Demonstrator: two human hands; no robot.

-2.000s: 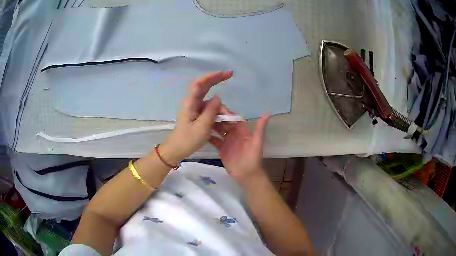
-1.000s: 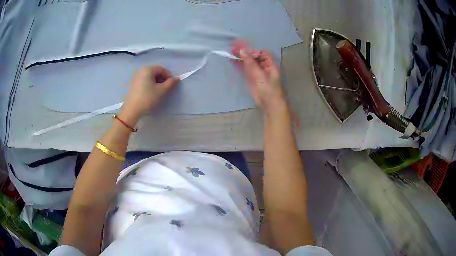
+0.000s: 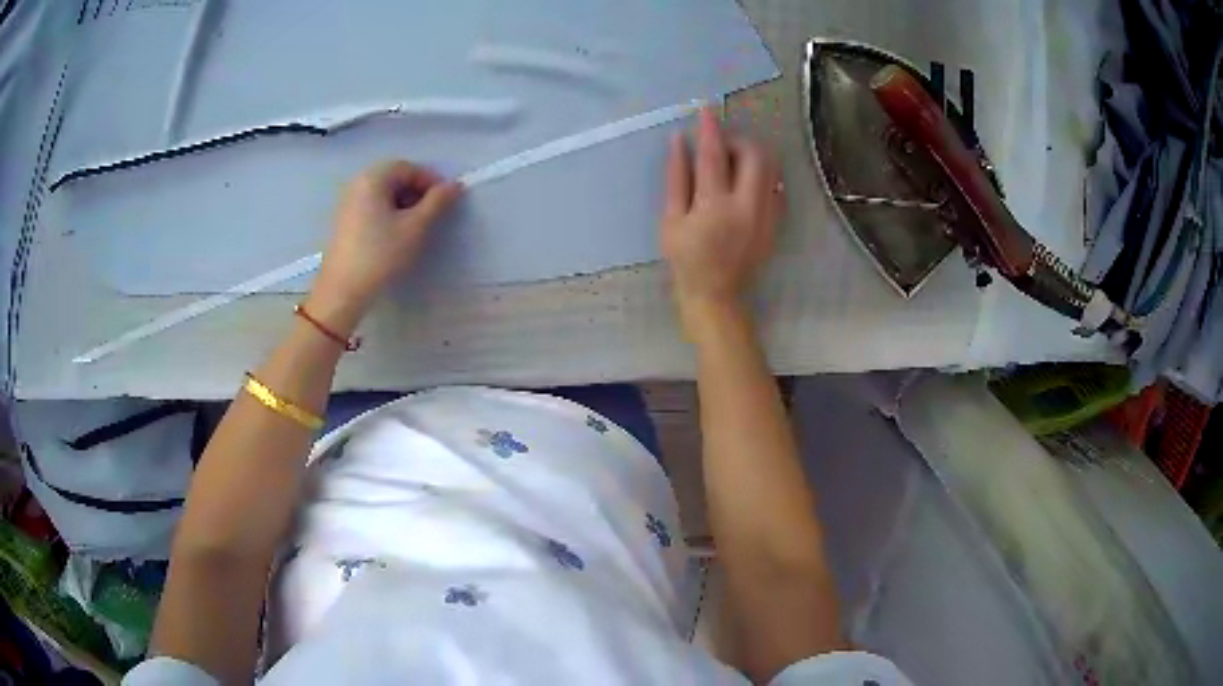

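Note:
A pale grey-blue garment panel [image 3: 563, 228] lies flat on the padded table, with a dark line across its left part. A narrow white stay tape [image 3: 584, 141] runs diagonally across it, from the table at lower left up to the panel's right edge. My left hand [image 3: 380, 231] pinches the tape near its middle, thumb and fingertips together. My right hand [image 3: 720, 215] lies palm down with fingers spread, fingertips at the tape's right end by the panel edge; its palm side is hidden.
A steam iron [image 3: 879, 168] with a red-brown handle lies right of my right hand, its hose running to the lower right. Dark cloth [image 3: 1167, 174] is heaped at the far right. Pale pieces with dark stripes [image 3: 114, 469] hang below the table edge at left. Baskets show at lower right.
The tape, slack and curved before, is now straight across the panel. My right hand has gone from pinching its end to lying flat on it. My left hand keeps its pinch.

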